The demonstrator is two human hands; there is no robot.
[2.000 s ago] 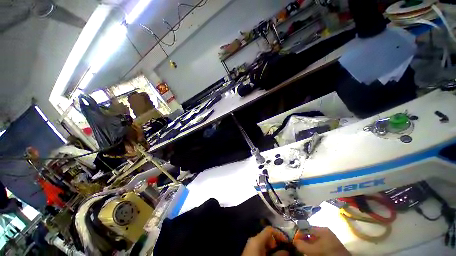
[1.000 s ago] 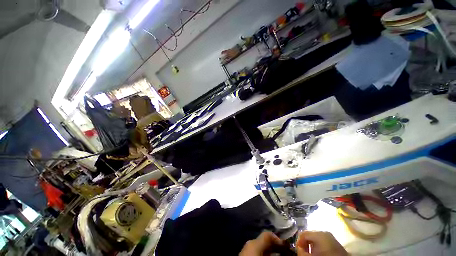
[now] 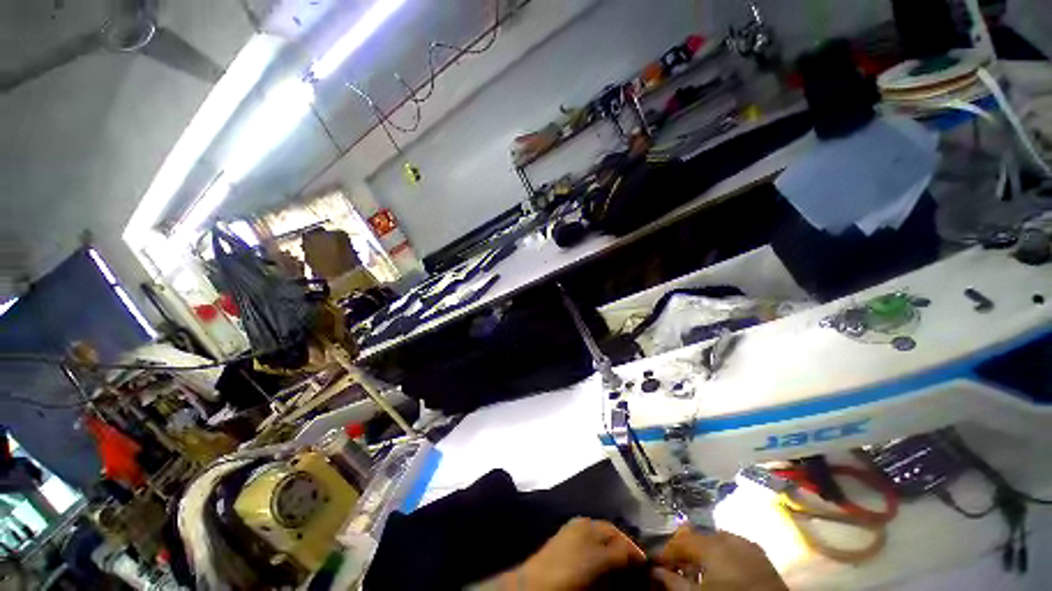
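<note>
The black fabric piece (image 3: 490,533) lies on the table left of the needle area, its right end reaching my hands. My left hand (image 3: 586,554) is at the bottom, fingers bent over the fabric edge. My right hand (image 3: 721,561) is beside it, fingertips close together with the left ones, pinching the fabric edge just in front of the presser foot area (image 3: 681,494). The white sewing machine (image 3: 796,398) with a blue stripe stands behind and to the right. The fabric between my fingertips is small and partly hidden.
Scissors (image 3: 859,508) with yellow and red-orange handles lie under the machine arm, beside a dark device (image 3: 917,462) with a cable. A blue-edged tray (image 3: 420,476) and a yellowish motor (image 3: 283,506) are at left. A long cutting table (image 3: 681,208) stands behind.
My left hand has moved up and turned, showing more of its back and wrist over the fabric. My right hand remains beside it. The view has shifted slightly.
</note>
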